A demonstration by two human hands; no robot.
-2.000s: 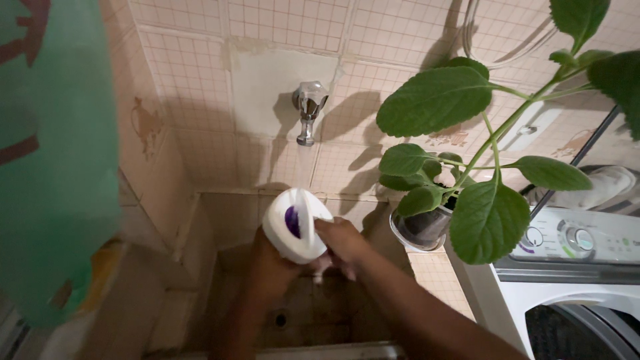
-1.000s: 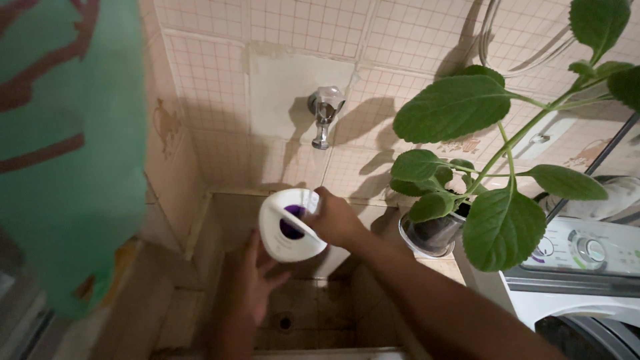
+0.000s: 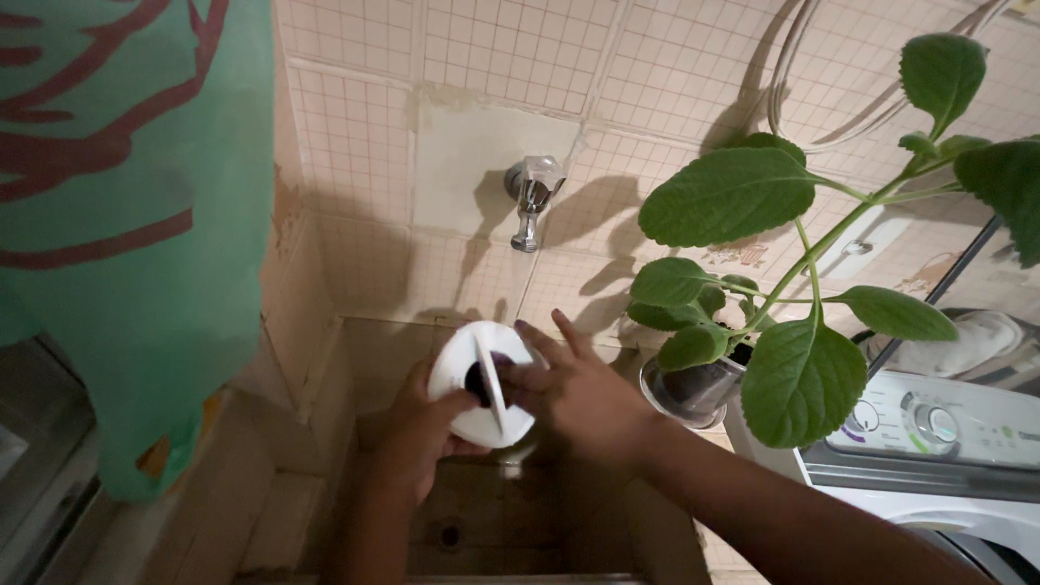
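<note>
A white plastic container part (image 3: 479, 426) with a ridge or handle across its middle and a dark opening is held over a tiled utility sink (image 3: 479, 520). My left hand (image 3: 426, 422) grips it from the left, thumb near the opening. My right hand (image 3: 577, 390) is at its right side, two fingers spread and the others at the opening; whether they grip is hidden. A chrome tap with a clear knob (image 3: 532, 199) is on the wall above, and a faint stream of water seems to fall from it.
A leafy plant (image 3: 804, 366) in a clear pot (image 3: 691, 390) stands right of the sink. Beyond it is a white washing machine (image 3: 934, 422). A green plastic bag (image 3: 162, 325) hangs at the left. A pale hose or cable (image 3: 784, 89) loops on the tiled wall.
My left hand, apart from or loosely beside the white part a second ago, now grips it. My right hand has shifted from its top edge to its right side, with fingers spread.
</note>
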